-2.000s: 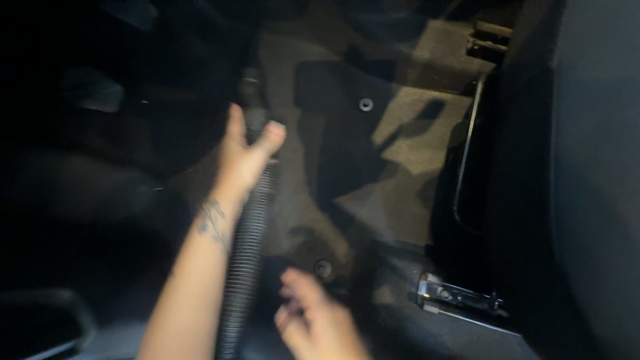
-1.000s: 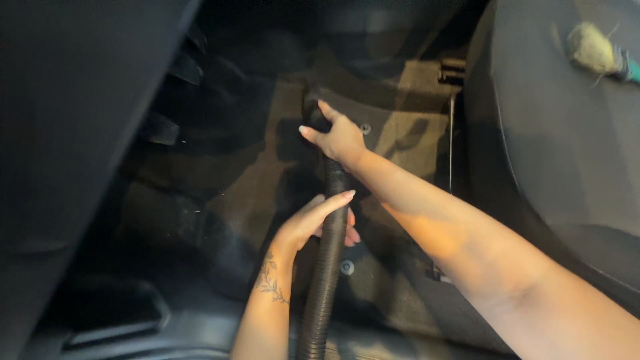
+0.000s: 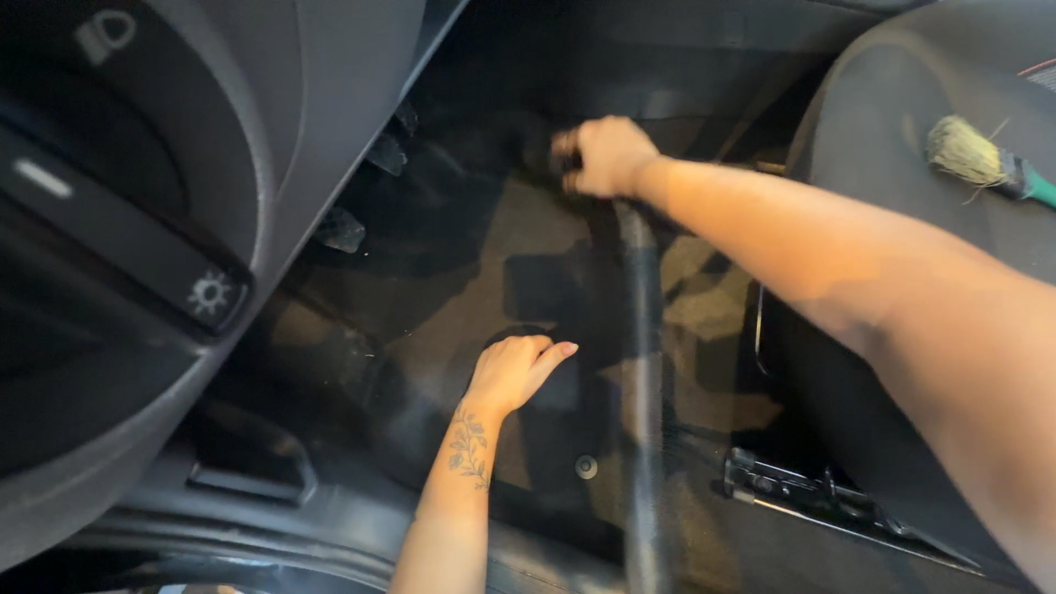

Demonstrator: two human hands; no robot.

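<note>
My right hand [image 3: 610, 157] grips the dark end of a vacuum hose [image 3: 645, 371] over the far part of the car's footwell carpet [image 3: 544, 223]; motion blurs both. From that hand the hose runs down to the bottom edge of the view. Left of the hose, my left hand [image 3: 513, 371] is low over the carpet, thumb stretched out to the right, apart from the hose. Its fingers point away and are partly hidden, so whether they are curled or flat is unclear.
A brush with pale bristles [image 3: 965, 153] lies on the seat [image 3: 883, 107] at right. Below the seat is a metal seat rail [image 3: 825, 495]. Pedals [image 3: 340, 229] stand at the footwell's left. The dashboard with a light switch [image 3: 124, 223] fills the left. A carpet fastener [image 3: 586, 467] is near the hose.
One second ago both hands were at the hose; my left hand has since let go and lies left of it. My right hand has carried the hose end further into the footwell. The view has shifted.
</note>
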